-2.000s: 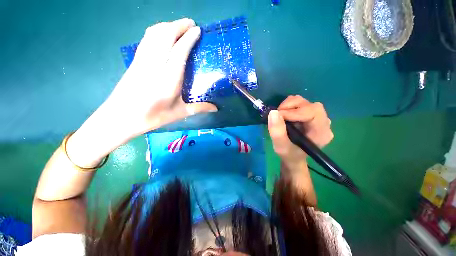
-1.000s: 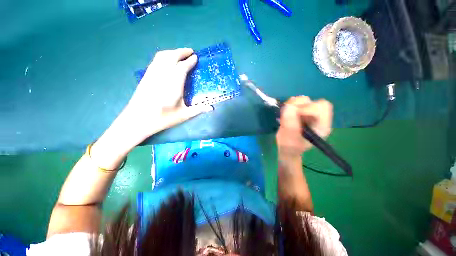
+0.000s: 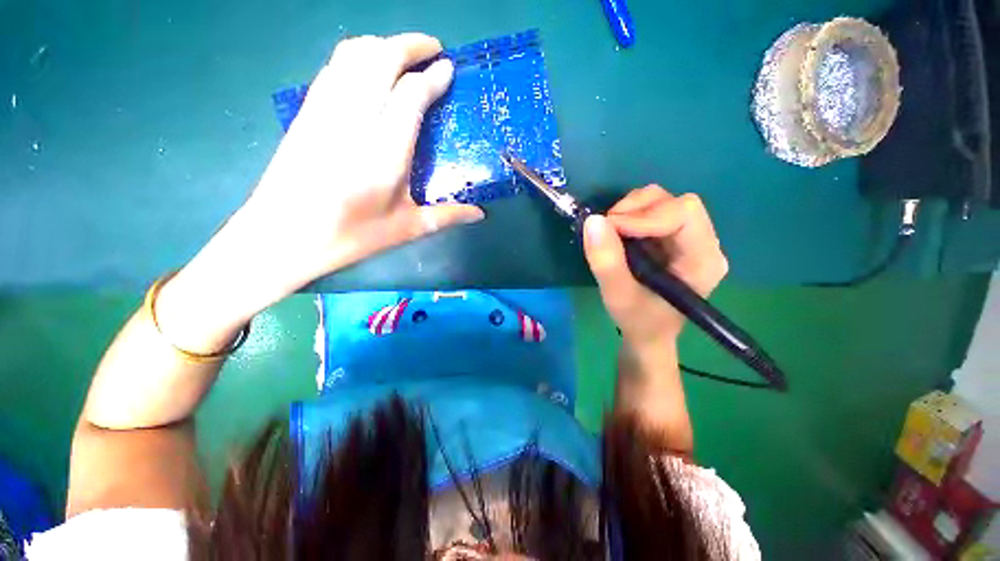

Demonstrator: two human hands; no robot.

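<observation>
A blue PCB panel (image 3: 488, 121) lies on the teal mat with its flat side, white print and small pads up. My left hand (image 3: 351, 153) grips it from the left, fingers over the top and thumb along the lower edge. My right hand (image 3: 663, 258) holds a black soldering iron (image 3: 702, 312) like a pen. The iron's thin tip is on or just above the lower right part of the panel. I cannot tell if it touches. No solder wire can be made out.
A round dish (image 3: 850, 88) with a crusty pale rim and silvery inside stands at the upper right. A black object (image 3: 932, 110) is beside it. A blue handle (image 3: 618, 20) shows at the top edge. Yellow and red boxes (image 3: 938, 436) are at the lower right.
The iron tip was off the panel at its right edge one second ago and is now over the panel again. The view has shifted, so less of the blue handles shows.
</observation>
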